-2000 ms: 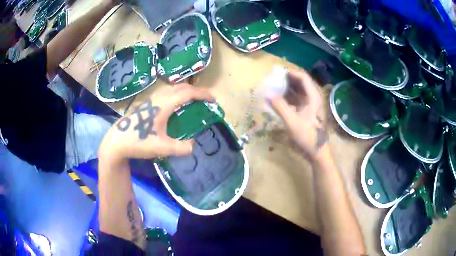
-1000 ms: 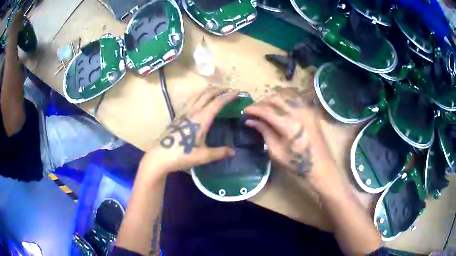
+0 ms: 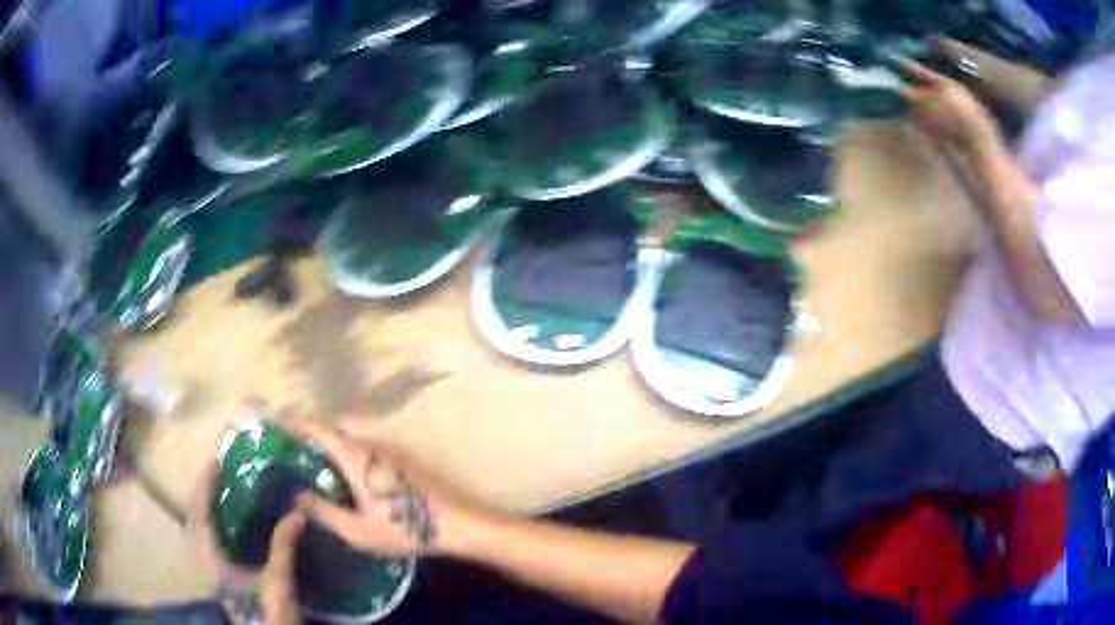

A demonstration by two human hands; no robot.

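Note:
A green car body (image 3: 251,470) with a dark interior tray lies at the lower left, blurred. My right hand (image 3: 373,501) grips its right side, with fingers reaching over the dark tray. My left hand (image 3: 275,580) is at its lower left, partly cut off by the bottom edge, with the thumb over the tray. The hands cover much of the body; whether a small part is under the fingers cannot be seen. A blurred whitish thing (image 3: 154,393), perhaps the glue bottle, stands on the bench at the left.
Overlapping green bodies (image 3: 569,275) lie across the tan bench (image 3: 514,421), with more at the left edge (image 3: 73,464). Small black inserts (image 3: 272,281) lie near the dark green strip. Another person (image 3: 1039,256) in a pale top reaches over bodies at the upper right.
The view has swung right, so the held body and hands appear at the lower left. The right hand let go of a white bottle earlier and has since come to the body.

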